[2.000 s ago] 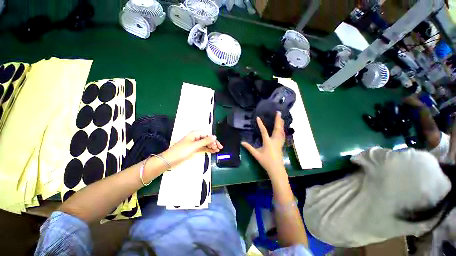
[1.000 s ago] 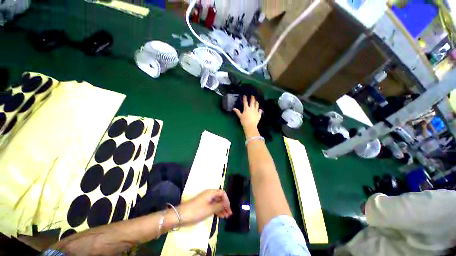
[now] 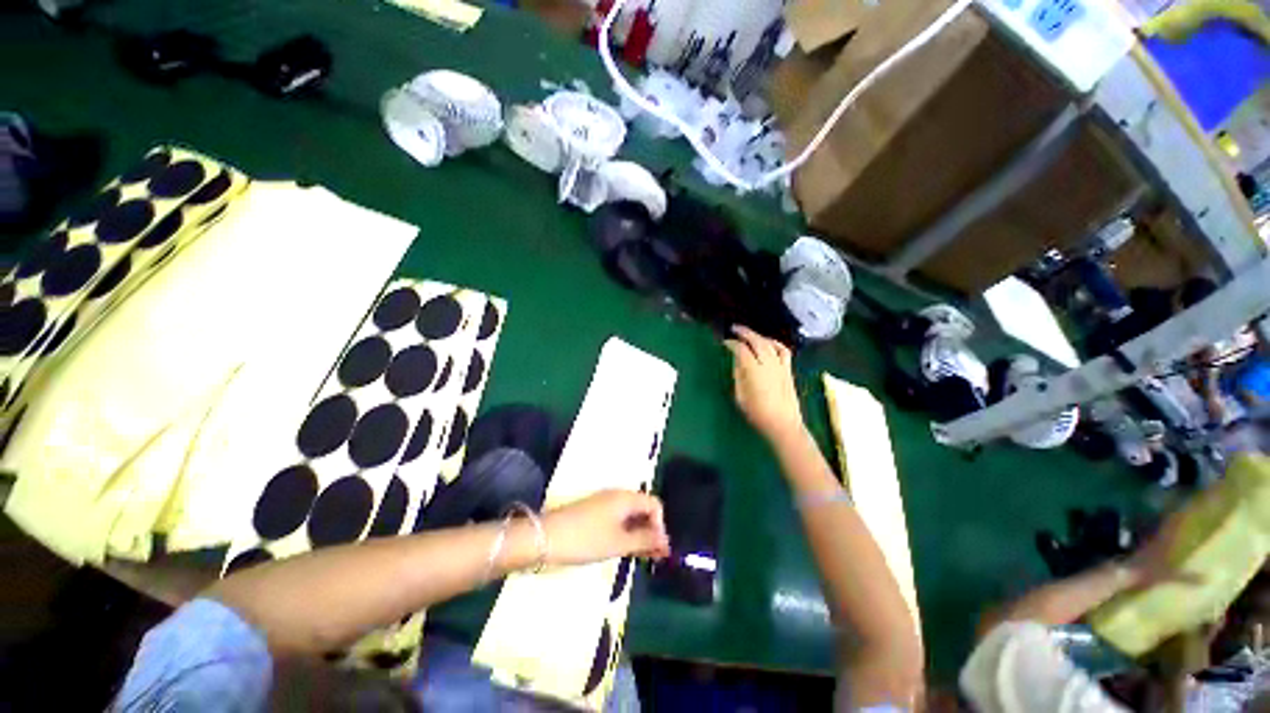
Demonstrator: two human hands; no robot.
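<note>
My left hand (image 3: 606, 529) lies over the narrow pad sheet (image 3: 613, 425), with its fingers curled together and nothing clear in them. The sheet is pale, with black discs along its right edge. My right hand (image 3: 763, 383) is empty, its fingers slightly bent, at the near edge of a dark heap of bases (image 3: 696, 265); whether the fingertips touch it cannot be told. More dark bases (image 3: 502, 474) lie left of the narrow sheet. A black smartphone (image 3: 690, 529) lies to its right.
A stack of pad sheets (image 3: 376, 432) and pale release liners (image 3: 265, 334) lie left. A pale strip (image 3: 875, 488) lies right of my right forearm. White fan heads (image 3: 816, 286) stand across the bench. A brown carton (image 3: 961, 126) is behind. Another person's arm (image 3: 1065, 592) is at right.
The dark heap first lay near the phone and now lies farther across the bench beside the fan heads. My right hand reached out onto it, then drew back slightly. My left hand stays curled over the sheet.
</note>
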